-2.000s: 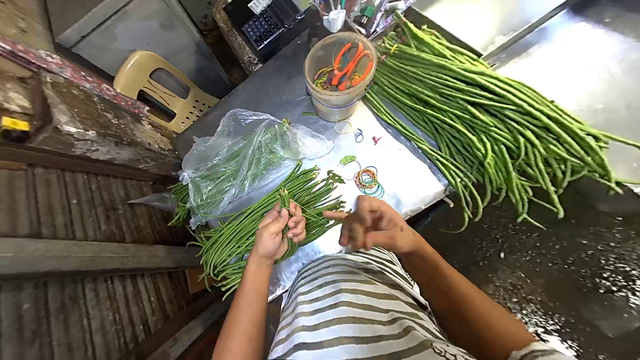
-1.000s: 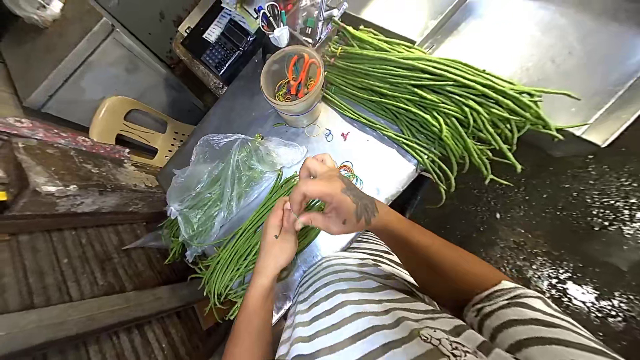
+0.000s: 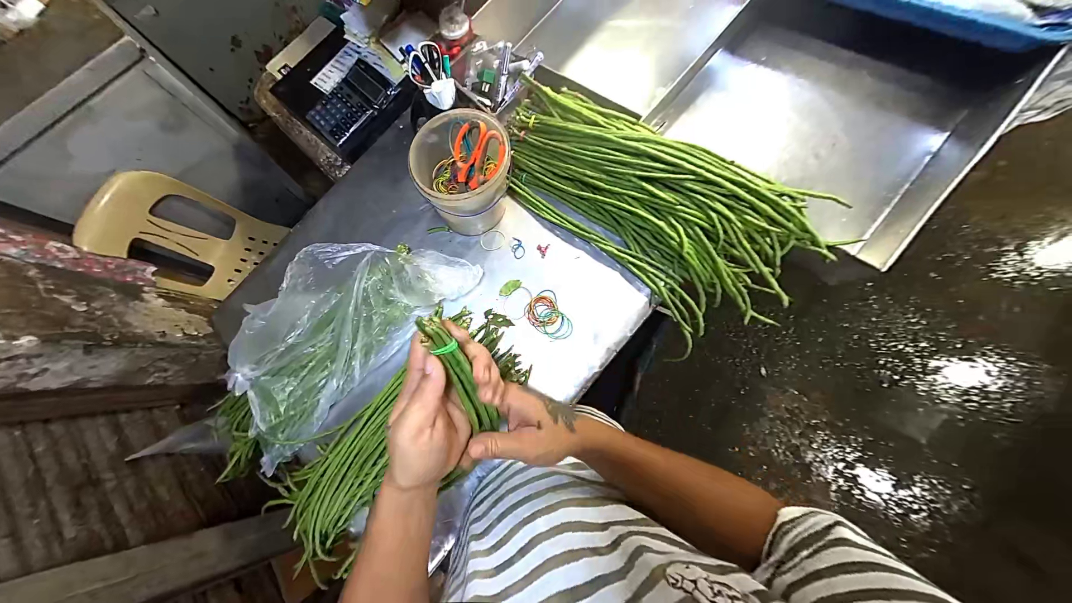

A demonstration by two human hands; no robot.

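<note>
Both my hands hold a small bundle of green long beans [image 3: 459, 377] with a green rubber band [image 3: 445, 347] around it near the stem ends. My left hand [image 3: 425, 427] cups it from the left, and my right hand [image 3: 523, 423] wraps it from the right. Beneath and left of my hands, loose long beans [image 3: 347, 469] lie over the table. A clear plastic bag [image 3: 314, 335] with long beans in it lies beyond them. Coloured rubber bands [image 3: 546, 316] rest on the metal table to the right of my hands.
A plastic tub [image 3: 465, 209] holds orange-handled scissors [image 3: 479, 155] and rubber bands. A large pile of long beans [image 3: 645, 184] hangs over the table's right edge. A beige plastic chair [image 3: 180, 222] stands at the left, a calculator [image 3: 343, 105] and pen holder [image 3: 437, 90] at the back, metal trays [image 3: 804, 126] behind the pile.
My hands have come together around a bundle whose green rubber band now shows. A second ago my right hand was over my left. The view has shifted.
</note>
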